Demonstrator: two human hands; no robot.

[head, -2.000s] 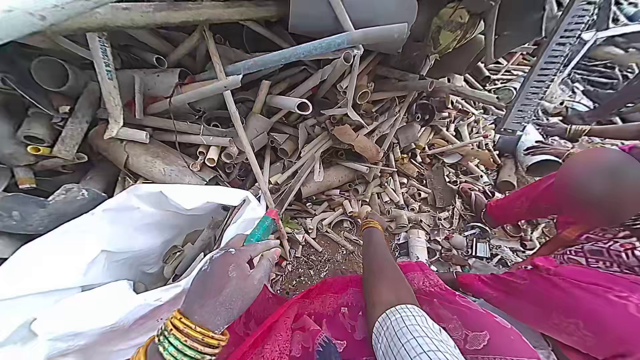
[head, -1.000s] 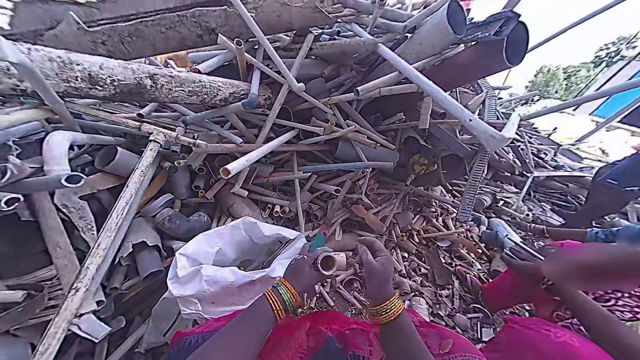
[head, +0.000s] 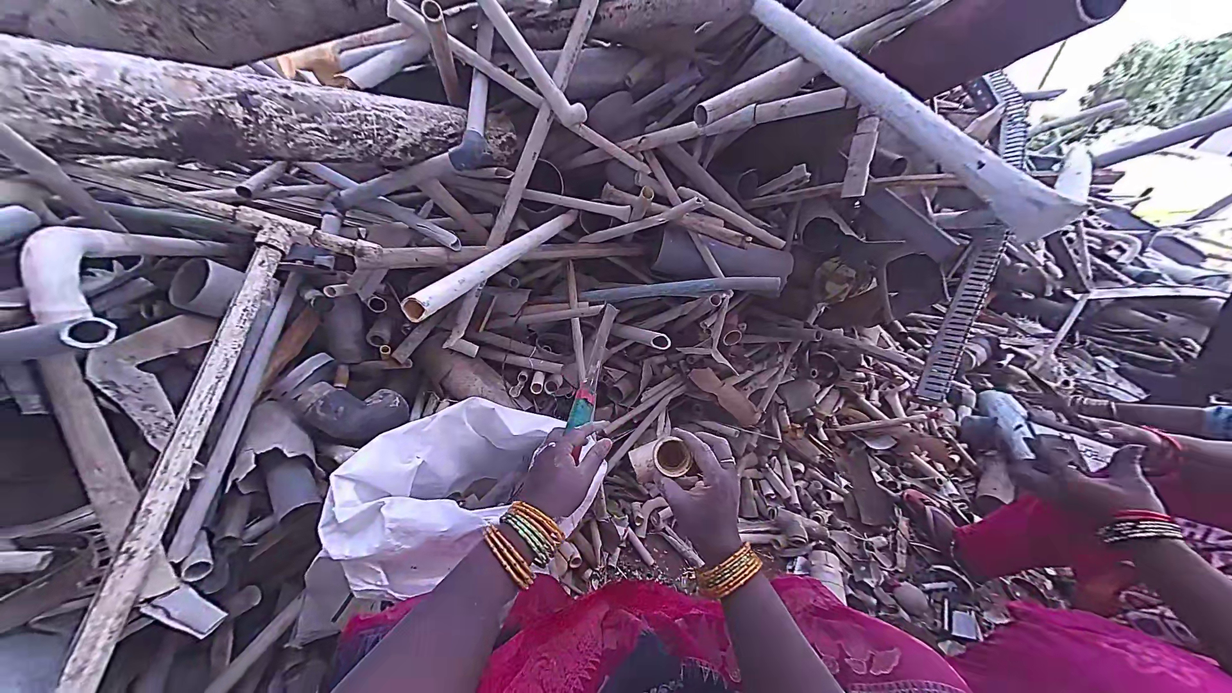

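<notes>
My left hand is closed around the green handle of a tool, whose long narrow blade points up and away. Its exact kind is unclear. In my right hand is a short pale plastic pipe piece, its open end facing me. A white woven sack lies open beside and under my left forearm, with some pipe scraps in its mouth. Small pipe offcuts lie on the ground around my right hand.
A high heap of old pipes rises ahead, with a thick weathered pipe at upper left and a slanting grey pipe at upper right. At right, a co-worker's hands hold a grey pipe fitting.
My right hand, which reached down into the scraps two seconds ago, is now raised with the pipe piece. The view has tilted up, showing more of the heap.
</notes>
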